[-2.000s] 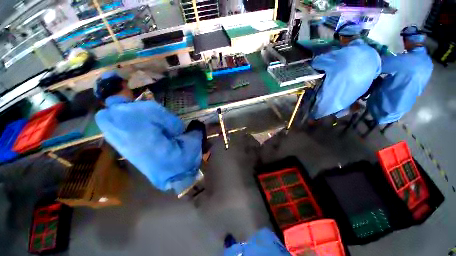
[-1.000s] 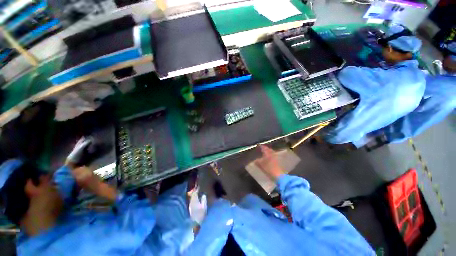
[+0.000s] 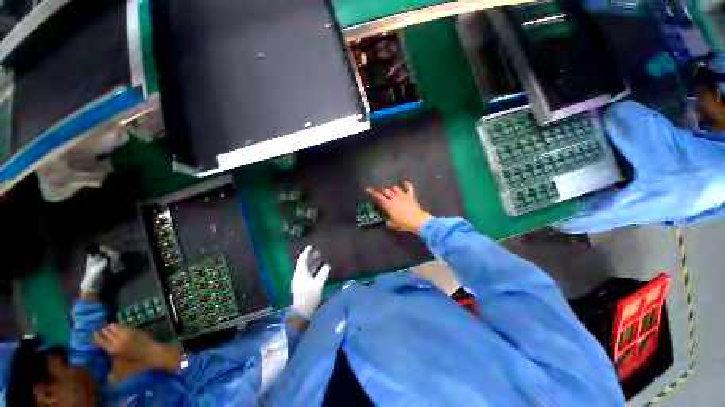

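My right hand (image 3: 400, 207) is bare and reaches over the black mat (image 3: 405, 155). Its spread fingers are over the right part of a green circuit board panel (image 3: 369, 215) lying on the mat; whether they grip it cannot be told. My left hand (image 3: 308, 282) wears a white glove and is at the mat's front left edge, fingers apart and empty. A few single circuit boards (image 3: 300, 213) lie loose on the mat, left of the panel.
A board tray with green boards (image 3: 208, 290) is at left, near another worker's gloved hand (image 3: 94, 272). A large black tray (image 3: 258, 79) overhangs the mat's back. A clear tray of boards (image 3: 540, 155) is at right, beside a worker's blue sleeve. A red crate insert (image 3: 642, 326) is lower right.
The view has moved closer to the bench. My right hand has moved from the bench's front edge onto the panel. My gloved left hand has risen to the mat's edge.
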